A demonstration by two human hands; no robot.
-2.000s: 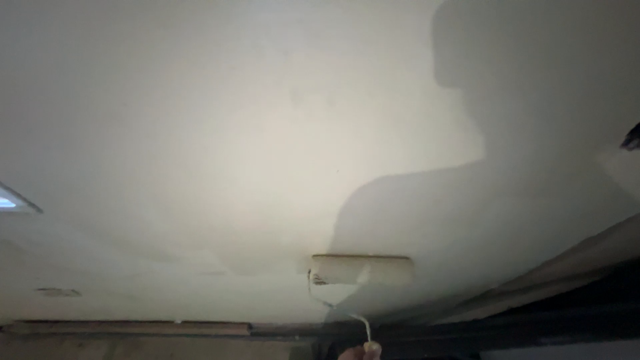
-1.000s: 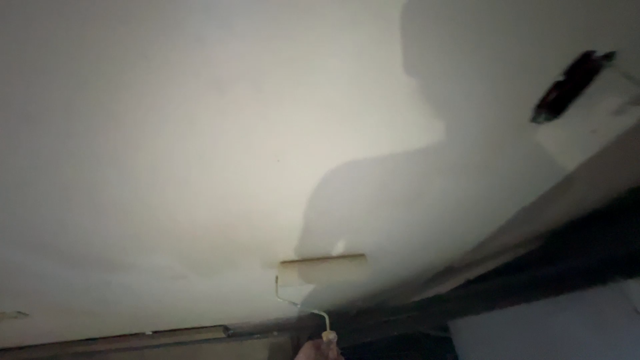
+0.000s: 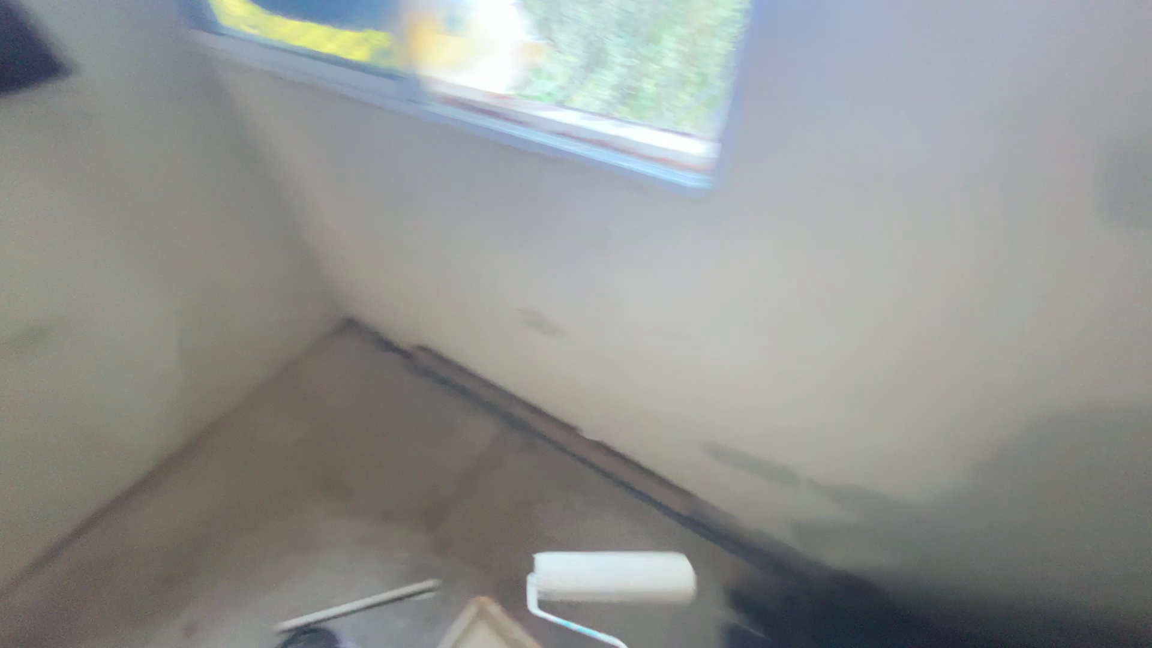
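Observation:
A paint roller with a white sleeve (image 3: 615,577) shows at the bottom of the head view, right of centre. Its thin wire frame runs down past the lower edge, so the handle is hidden. Neither my left hand nor my right hand can be seen. Behind the roller lies the brown floor, and beyond that rises the pale wall (image 3: 684,324). The picture is blurred.
A window (image 3: 576,121) is set in the wall. Along the wall's foot runs a dark reddish strip (image 3: 540,423). A pale stick (image 3: 360,606) and the corner of a light wood-edged object (image 3: 486,621) are at the bottom. Another wall (image 3: 108,297) stands left.
The view has swung to the window and room corner. The roller, against the wall in the earlier frames, now shows over the floor. The hand on its handle has left the view.

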